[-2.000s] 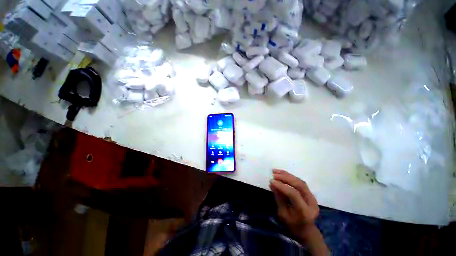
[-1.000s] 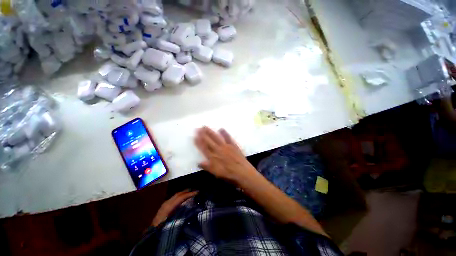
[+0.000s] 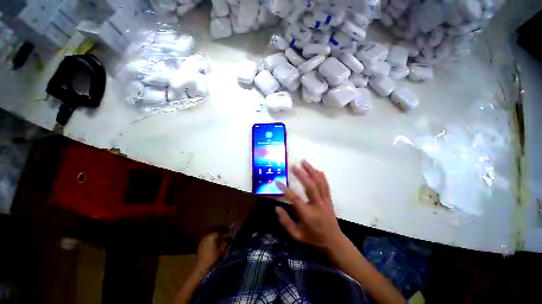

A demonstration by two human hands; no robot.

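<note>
A lit smartphone (image 3: 269, 157) with a blue screen and reddish edge lies on the white table near its front edge. My right hand (image 3: 309, 205) is at the phone's lower right corner, fingers spread, a fingertip over the bottom of the screen; it holds nothing. My left hand (image 3: 215, 246) is low below the table edge, dark and blurred; whether it holds something cannot be told. A loose pile of glossy white charging cases (image 3: 334, 71) lies behind the phone.
A clear bag of cases (image 3: 163, 74) lies at left, beside a black device (image 3: 77, 86). White boxes (image 3: 50, 15) stand at back left. Large clear bags of cases (image 3: 431, 29) are at the back. Film sleeves (image 3: 460, 160) lie at right. An orange object (image 3: 107, 184) is below the table.
The view has swung back left from a second ago. My right hand has moved from the table beside the phone to the phone's lower corner. My left hand remains low.
</note>
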